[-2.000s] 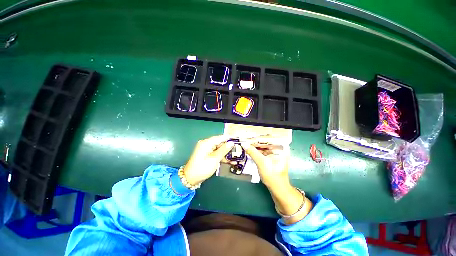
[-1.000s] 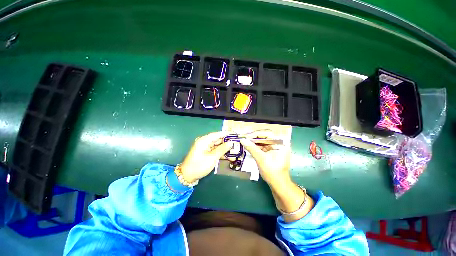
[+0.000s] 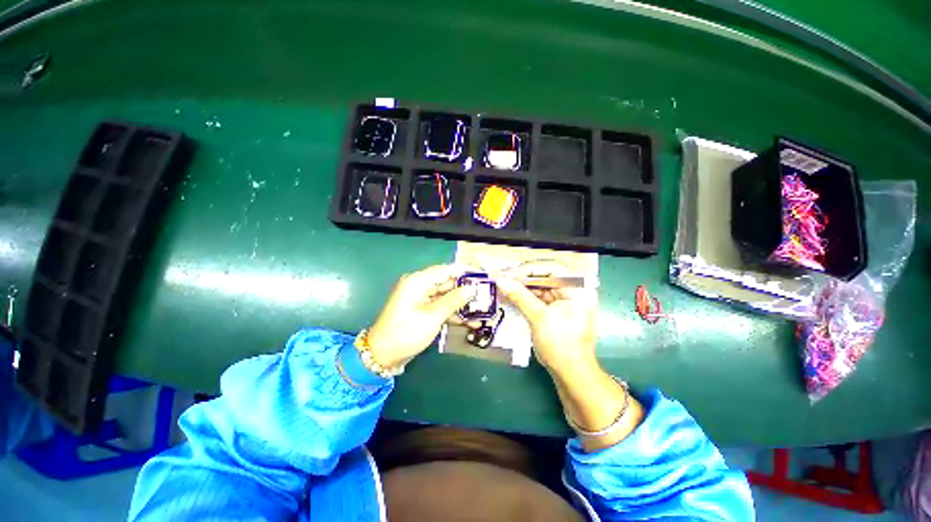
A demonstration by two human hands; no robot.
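My left hand (image 3: 417, 314) holds a dark rounded-square watch housing (image 3: 477, 296) with a pale inside, above a cream backing sheet (image 3: 526, 261). My right hand (image 3: 551, 318) is at the housing's right side. Its fingers are closed around a thin, slim tool (image 3: 556, 281), likely tweezers; the tool's tip is too small to tell. A small dark round part (image 3: 483, 331) shows just below the housing; whether it is joined to it I cannot tell. The black component tray (image 3: 434, 226) lies beyond the sheet, with dark units and one orange-faced unit (image 3: 496, 205) in its left pockets.
A second black tray (image 3: 87, 267) slants at the left. A reddish wire pile (image 3: 647, 304) lies right of the sheet. At the right, a black parts bin (image 3: 755, 209) rests on a silvery flat stack (image 3: 704, 219), beside a clear bag of pink-blue parts (image 3: 839, 336).
The right hand's fingertips have drawn slightly right from the housing, and more of its pale inside shows. The left hand keeps its hold. The whole view has shifted slightly.
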